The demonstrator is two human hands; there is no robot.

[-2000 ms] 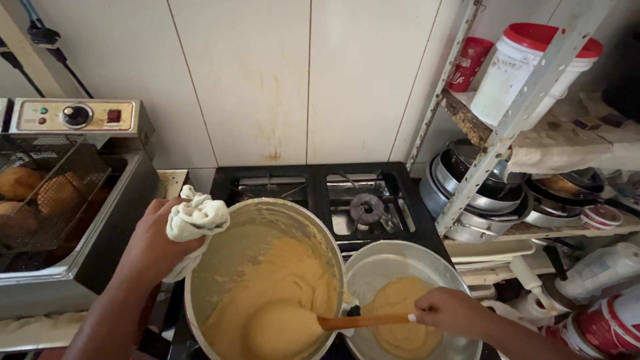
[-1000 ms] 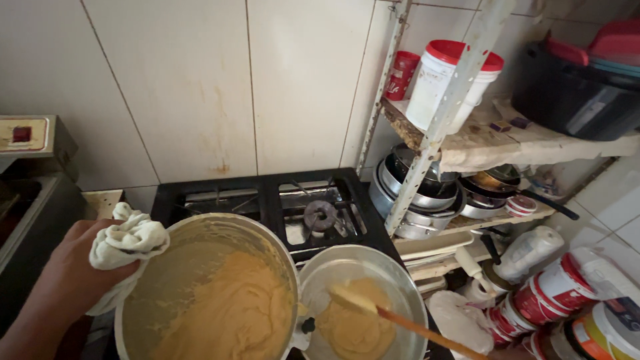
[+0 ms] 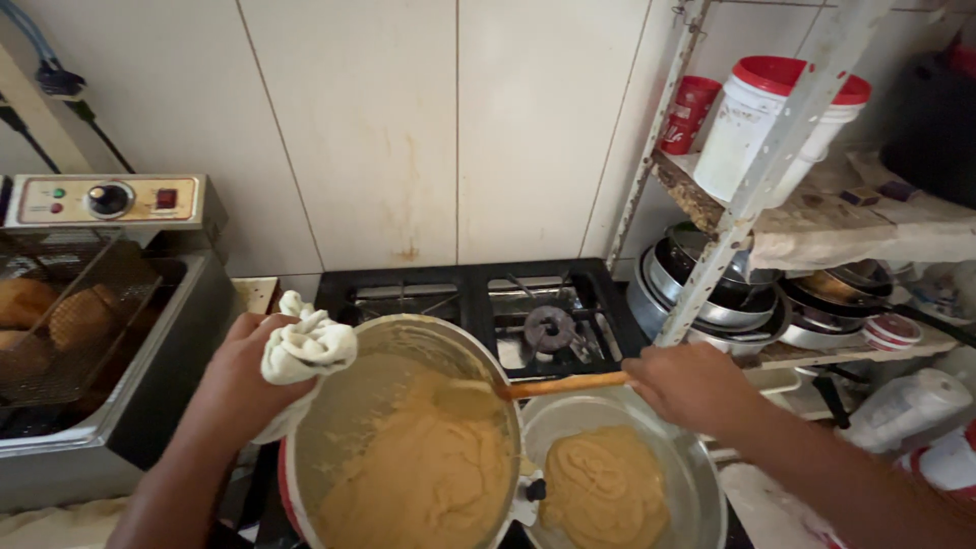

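My left hand (image 3: 255, 381) grips a bunched white cloth (image 3: 309, 347) against the left rim of a large metal pot (image 3: 343, 381). Thick tan dough (image 3: 427, 465) fills the lower part of the pot and smears its inner wall. My right hand (image 3: 686, 381) holds the handle of a wooden spoon (image 3: 568, 383); the spoon's coated head rests in the dough near the pot's right wall. Touching the pot or close beside it on the right is a round aluminum pan (image 3: 698, 488) with a mound of the same dough (image 3: 606, 484) in it.
Behind the pots is a black gas stove (image 3: 473, 293). At left stands a deep fryer (image 3: 164, 366) with browned food in its wire basket. A metal shelf post (image 3: 717, 267) rises at right, near stacked pots (image 3: 732, 305) and a white bucket (image 3: 740, 137).
The spoon was over the aluminum pan one second ago; its head is now inside the large pot. My left hand stays on the cloth at the pot's rim. The view has swung.
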